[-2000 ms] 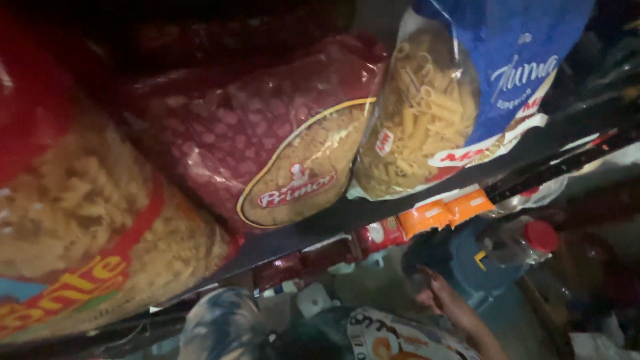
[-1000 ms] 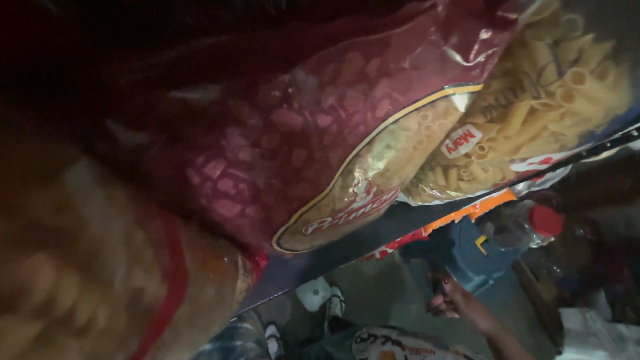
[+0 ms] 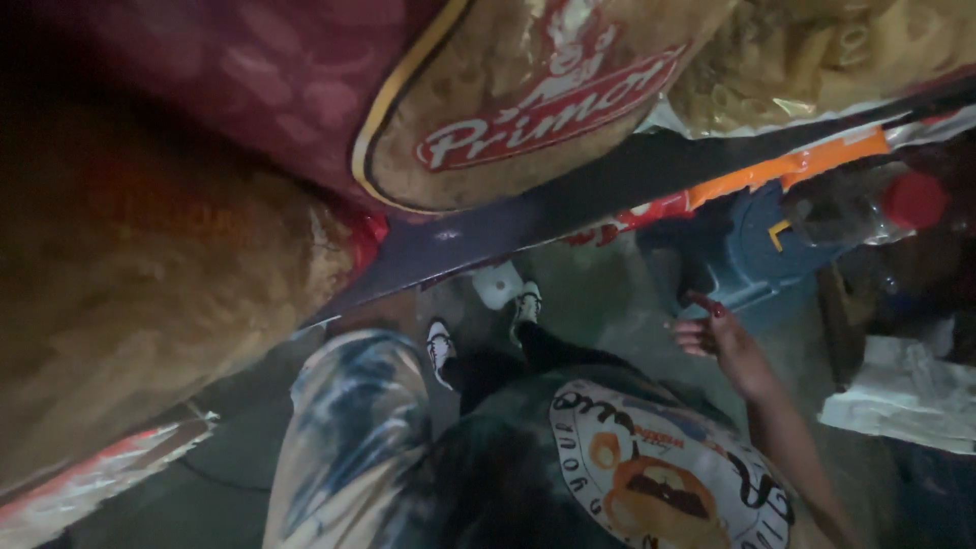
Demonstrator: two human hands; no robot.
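Observation:
My right hand [image 3: 709,332] hangs low at the right, apart from the shelf. It holds nothing; its fingers are apart and partly bent, near a blue plastic container [image 3: 762,244]. My left hand is not in view; a tie-dyed sleeve [image 3: 351,427] rises at the lower left and ends behind the shelf edge. Close above, on the dark shelf [image 3: 503,229], lie a red Primor bag [image 3: 282,84] with a clear window and a clear bag of tube pasta [image 3: 808,69]. Another pasta bag [image 3: 152,305], dim and blurred, fills the left side.
Orange packets [image 3: 793,164] and a red packet [image 3: 648,213] line a lower level. A clear bottle with a red cap [image 3: 915,200] is at the right, above a pale folded stack [image 3: 907,396]. A white object [image 3: 497,284] lies on the floor by my shoes [image 3: 440,347].
The view has come closer to the bags and shifted, so the blue part of the pasta bag is out of frame. My right hand stays empty and low at the right.

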